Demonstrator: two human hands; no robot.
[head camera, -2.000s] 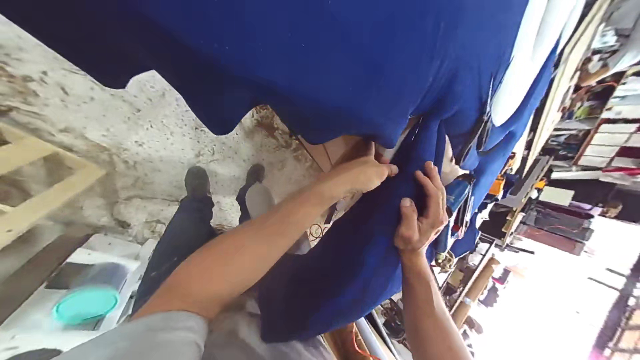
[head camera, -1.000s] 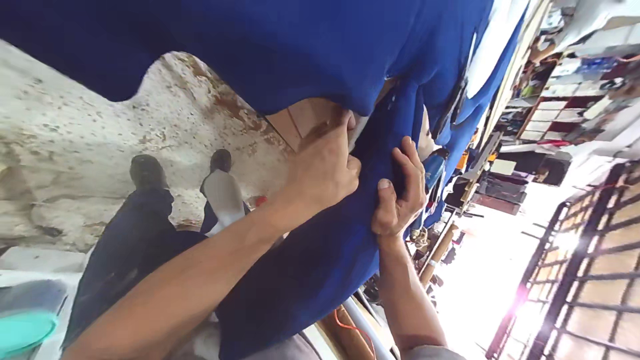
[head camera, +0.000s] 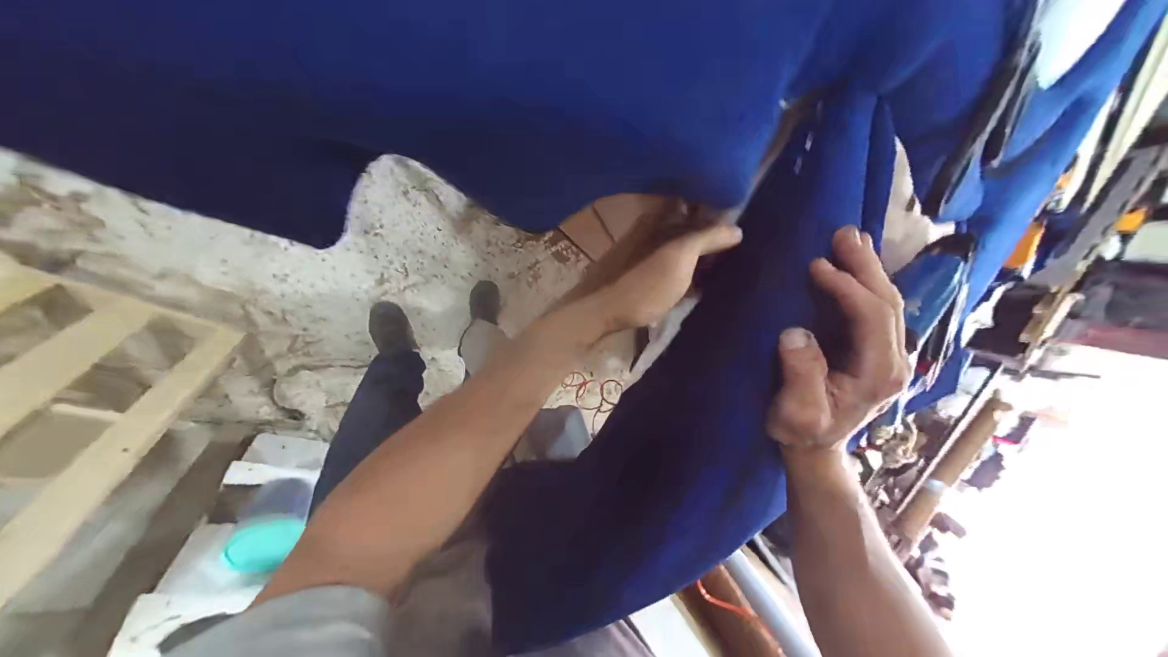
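Note:
Blue fabric (head camera: 639, 484) covers a long curved piece that runs from the lower middle up to the right. A wide blue fabric panel (head camera: 456, 100) with a wavy lower edge hangs across the top. My left hand (head camera: 662, 274) is at the gap between the two, its fingers bent against the fabric edge; some fingertips are hidden, and what they grip is unclear. My right hand (head camera: 849, 347) lies on the outer side of the curved piece, thumb and fingers apart and pressing on the fabric.
At left is a pale wooden frame (head camera: 137, 438); near it a turquoise-rimmed container (head camera: 265, 545) stands on a whitish surface. Shoes (head camera: 392, 327) and a red cord (head camera: 593, 392) are on the stained floor. A brown roll (head camera: 958, 461) and clutter lie at right.
The left hand's fingers have shifted along the gap, with one digit now extended toward the curved piece. The right hand stays on the same piece. The view has swung about.

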